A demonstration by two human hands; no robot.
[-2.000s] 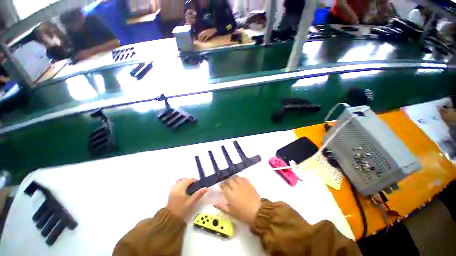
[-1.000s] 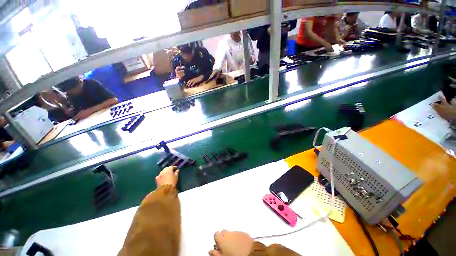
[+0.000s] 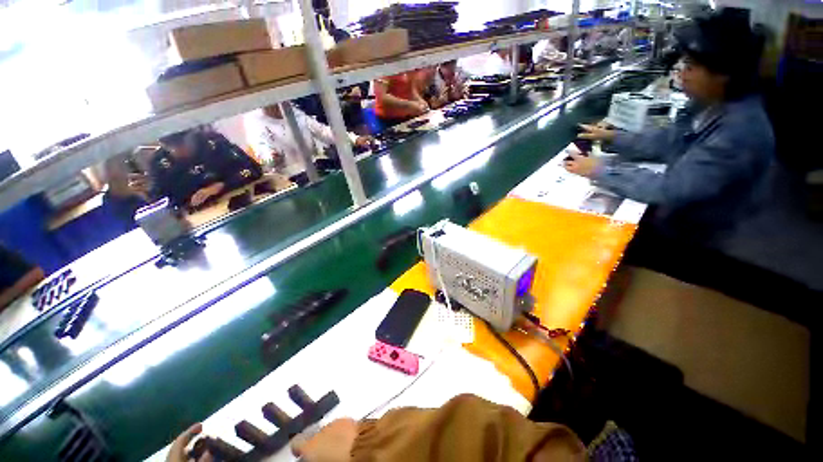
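Note:
A black charging dock (image 3: pixel 269 428) lies at the bottom edge on the white bench top, its prongs pointing up and left. My left hand (image 3: pixel 185 444) is at its left end with fingers against it, mostly cut off by the picture's edge. My right hand (image 3: pixel 327 442) is at the dock's near side, low in the picture; its fingertips are partly hidden. The pink controller (image 3: pixel 393 357) lies below the black phone (image 3: pixel 403 317), with a thin white cable beside it. The yellow controller is not in view.
A grey metal box (image 3: pixel 478 275) with small shiny parts on top stands on the orange mat (image 3: pixel 550 244). More docks lie on the green conveyor (image 3: pixel 347 262). A person (image 3: pixel 695 144) works at the right; others sit across the belt. Cardboard boxes (image 3: pixel 221 38) sit on the overhead shelf.
The view has swung right. My left hand has come back from the belt and is at a dock on the bench. My right hand has moved to that dock.

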